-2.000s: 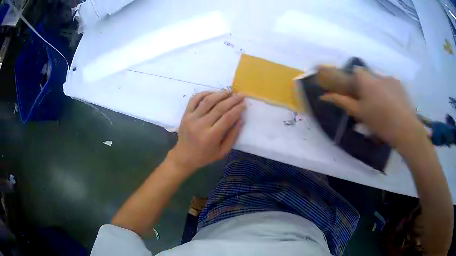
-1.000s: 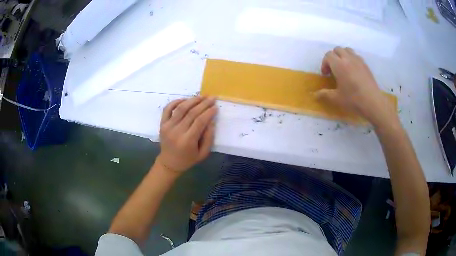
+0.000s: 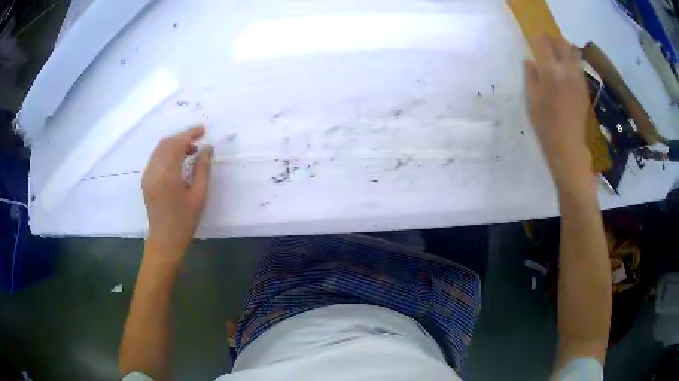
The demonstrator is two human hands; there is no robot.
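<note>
A thin white fabric strip (image 3: 357, 141), hard to see on the white table, lies across the middle with a faint fold line along its near side. My left hand (image 3: 175, 178) is at its left end, thumb and forefinger apart with a gap between them; no hold on the strip shows. My right hand (image 3: 557, 97) grips the yellow template (image 3: 533, 21), which slants from the top edge down under the hand towards the iron. The dark iron (image 3: 619, 123) is at the right, partly hidden by my hand and the template.
White strips (image 3: 97, 56) lie at the far left of the white table (image 3: 313, 205). Dark marks are scattered over the cloth. A hose (image 3: 659, 154) runs off right of the iron. A dark red basket (image 3: 625, 260) is under the right side. A blue crate (image 3: 15, 249) shows at the left.
My right hand has moved the yellow template off the fabric strip to the right, beside the iron. My left hand has lifted its fingers apart. The view has shifted to the right.
</note>
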